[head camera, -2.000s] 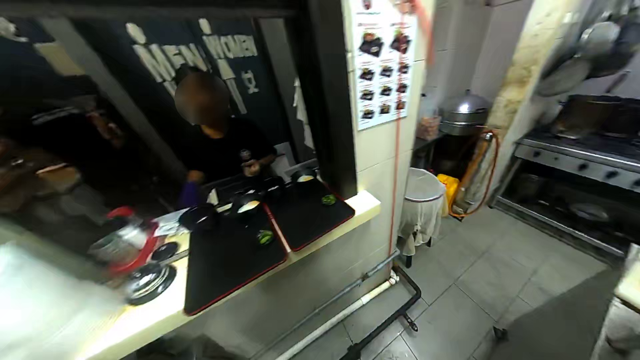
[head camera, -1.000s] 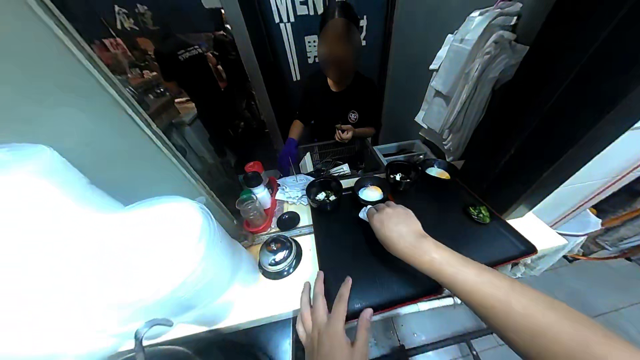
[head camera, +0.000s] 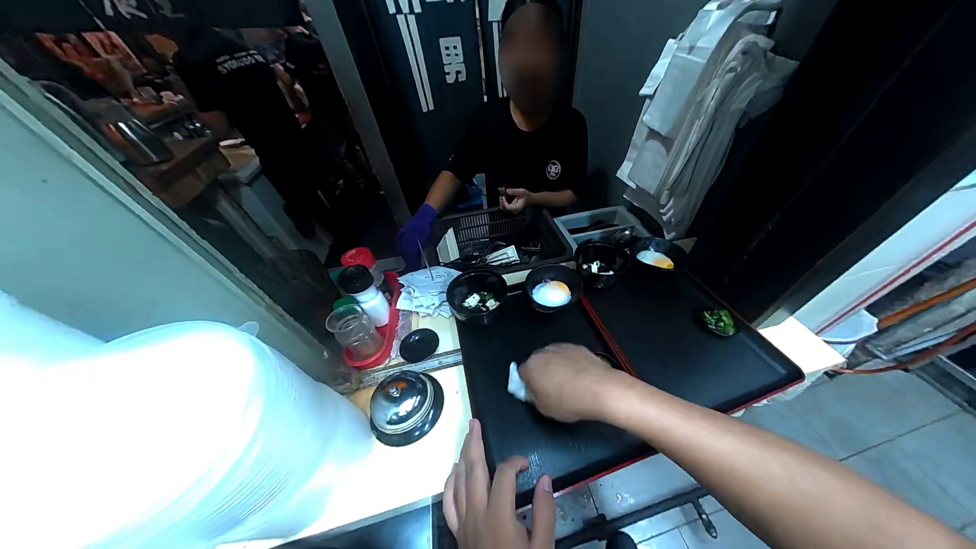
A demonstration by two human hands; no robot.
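Observation:
My right hand (head camera: 568, 381) is closed on a white cloth or tissue (head camera: 518, 383), pressed to the near black tray (head camera: 496, 343). Spread at the tray's near left corner, my left hand (head camera: 499, 492) holds nothing. Toward that tray's far edge stand a black bowl with white cubes and greens (head camera: 478, 296) and a black bowl with an egg (head camera: 552, 288). The second black tray (head camera: 663, 343) adjoins on the right. It carries a small dish of chopped greens (head camera: 718, 322), a bowl with white cubes (head camera: 601, 263) and another egg bowl (head camera: 656, 258). A small dish is partly hidden behind my right hand.
A call bell (head camera: 406, 404), a black lid (head camera: 419, 345) and a red tray (head camera: 390, 320) of jars sit left of the trays. White stacked containers (head camera: 191, 435) fill the near left. Across the counter, a person (head camera: 526, 152) wears a purple glove (head camera: 417, 232). White cloths (head camera: 694, 107) hang behind.
Since one second ago, my right hand has moved with the white cloth from beside the egg bowl toward the middle of the near tray. Two seconds ago, neither hand was clearly in view; the view has turned.

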